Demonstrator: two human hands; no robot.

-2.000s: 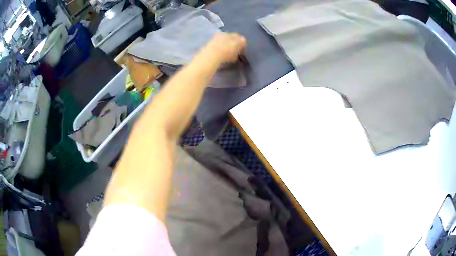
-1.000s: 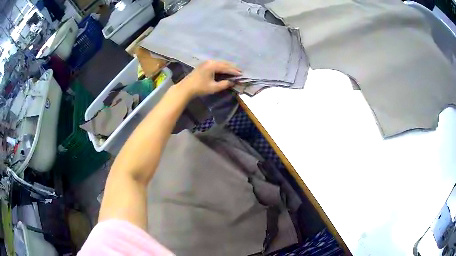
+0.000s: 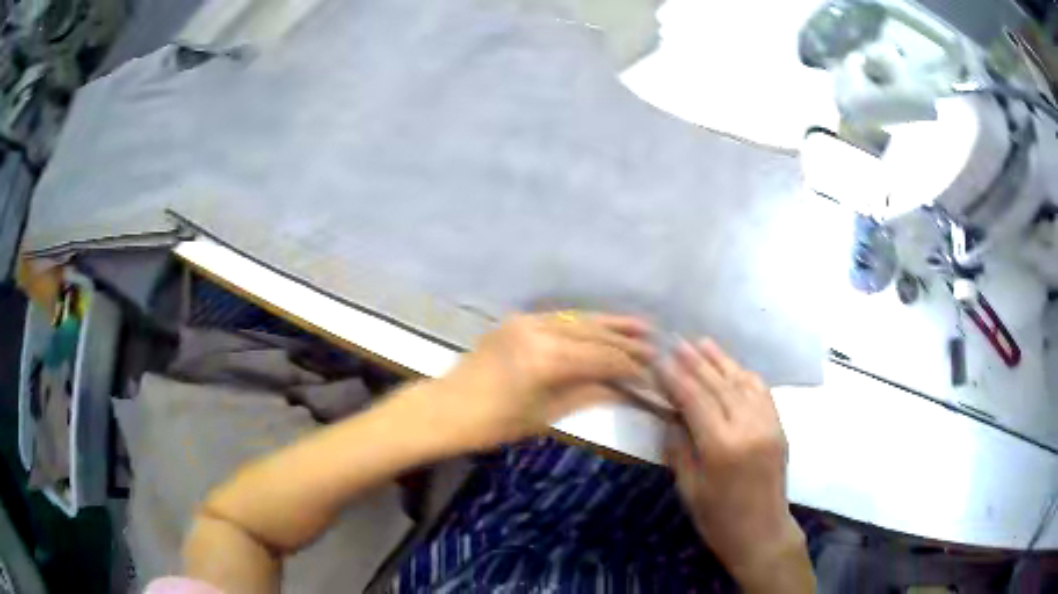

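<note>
Grey garment panels (image 3: 464, 163) lie flat across the white sewing machine table. My left hand (image 3: 545, 371) is at the panels' near edge, fingers bent over the cloth and blurred. My right hand (image 3: 731, 429) meets it on the same edge, with its fingertips on the cloth. A thin fold of cloth shows between the two hands; I cannot tell how firmly each hand grips it.
The white sewing machine head (image 3: 946, 157) stands at the right. Red-handled snips (image 3: 992, 328) and a small dark tag (image 3: 957, 361) lie near it. A white bin (image 3: 87, 406) is at the left. More grey-beige cloth (image 3: 232, 464) drapes below the table edge.
The view has turned right towards the machine. The grey panels now lie across the table. My left hand has moved along with them to their near edge, and my right hand has come into view.
</note>
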